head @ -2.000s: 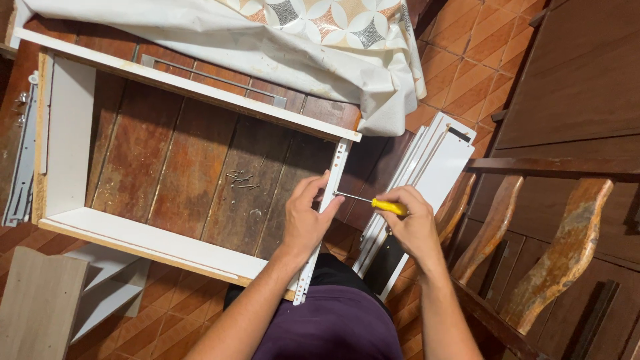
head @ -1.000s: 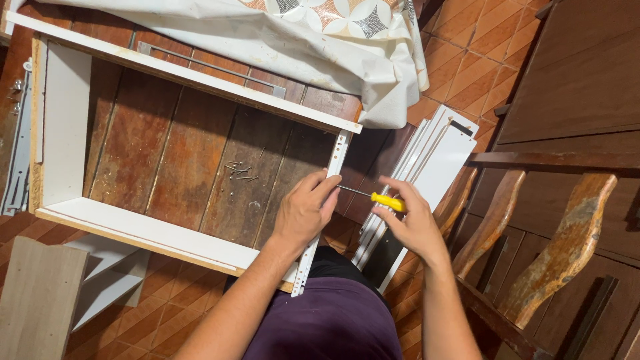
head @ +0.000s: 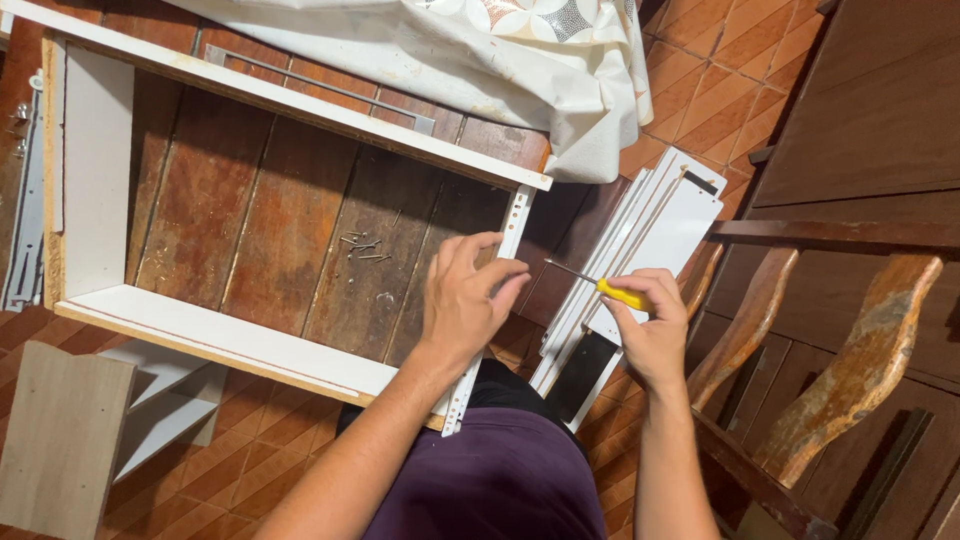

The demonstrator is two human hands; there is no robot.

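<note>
My right hand (head: 652, 322) holds a screwdriver by its yellow handle (head: 626, 294), the shaft pointing left, its tip clear of the rail. My left hand (head: 472, 292) is over the white metal drawer slide (head: 516, 217) on the near right side of a white board frame (head: 225, 341). Its thumb and forefinger are curled towards each other; whether a small screw is between them cannot be told. The frame lies on a dark wooden plank table (head: 292, 225). Several loose screws (head: 366, 246) lie on the planks inside the frame.
A white patterned cloth (head: 525, 97) bunches beyond the frame, beside a flat metal bracket (head: 322, 84). White panels (head: 645, 240) lean at the right, near a wooden chair (head: 855, 360). More metal slides (head: 26, 217) lie at the left. A small shelf unit (head: 67, 435) stands below left.
The screwdriver has moved right, away from the slide and my left hand. My left hand's fingers, earlier at the slide, have lifted and spread somewhat.
</note>
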